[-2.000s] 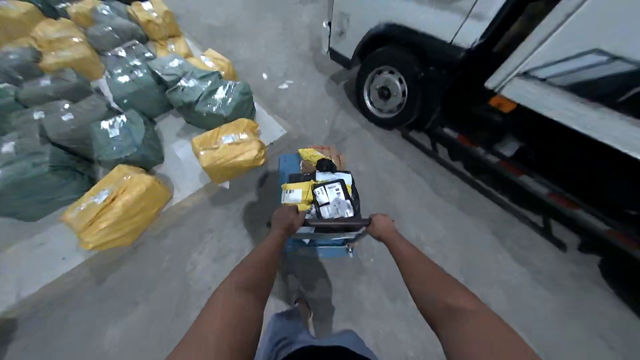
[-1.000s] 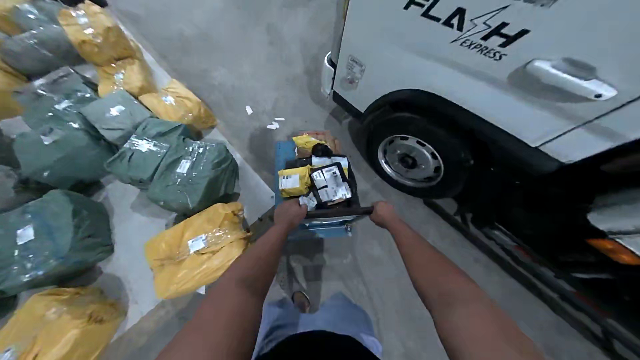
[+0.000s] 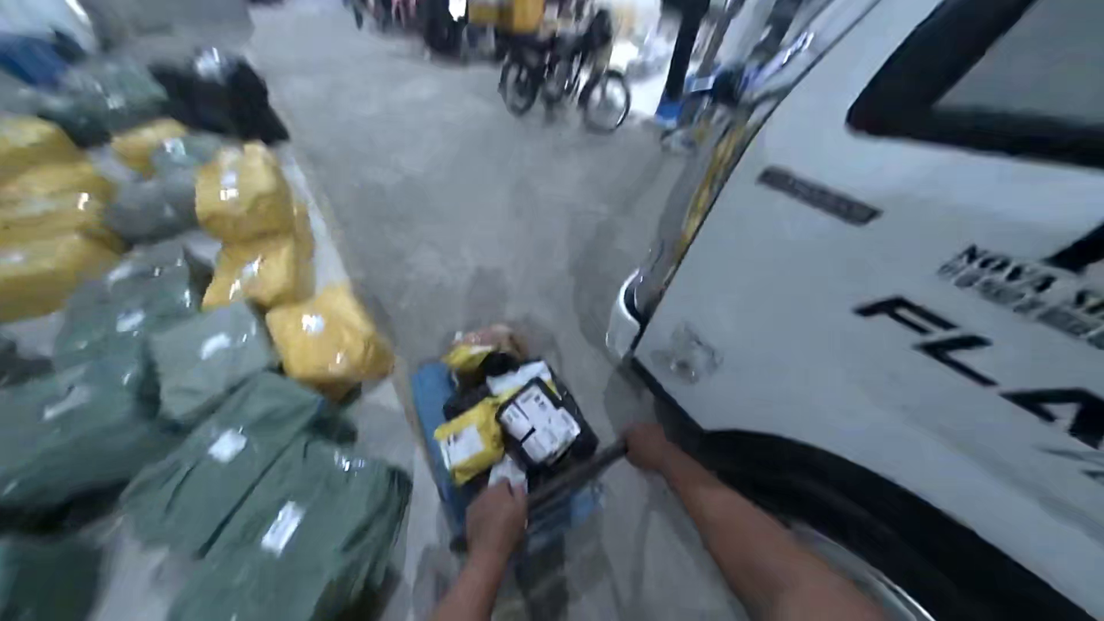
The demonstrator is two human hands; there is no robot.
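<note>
My left hand (image 3: 498, 517) is closed around the left end of a dark cart handle bar (image 3: 573, 474). At the bar's right end, my right hand (image 3: 649, 450) grips it, close to the truck's wheel arch. Beyond the handle, a blue cart (image 3: 434, 412) carries a heap of small parcels. A yellow parcel (image 3: 471, 442) with a white label lies on the left of the heap, beside a black parcel (image 3: 539, 423) with white labels. Further dark, white and yellow packages lie behind them, partly hidden and blurred.
A white truck (image 3: 776, 285) bearing lettering stands close on the right. Large green sacks (image 3: 285, 509) and yellow sacks (image 3: 328, 336) lie along the left, near the cart. Grey concrete floor (image 3: 466, 190) stretches ahead, with a motorcycle (image 3: 565, 78) at the far end.
The cart has moved forward along the truck, with both hands still on its handle. The truck's front edge is nearer, and the view has tilted up, bringing the motorcycle into sight.
</note>
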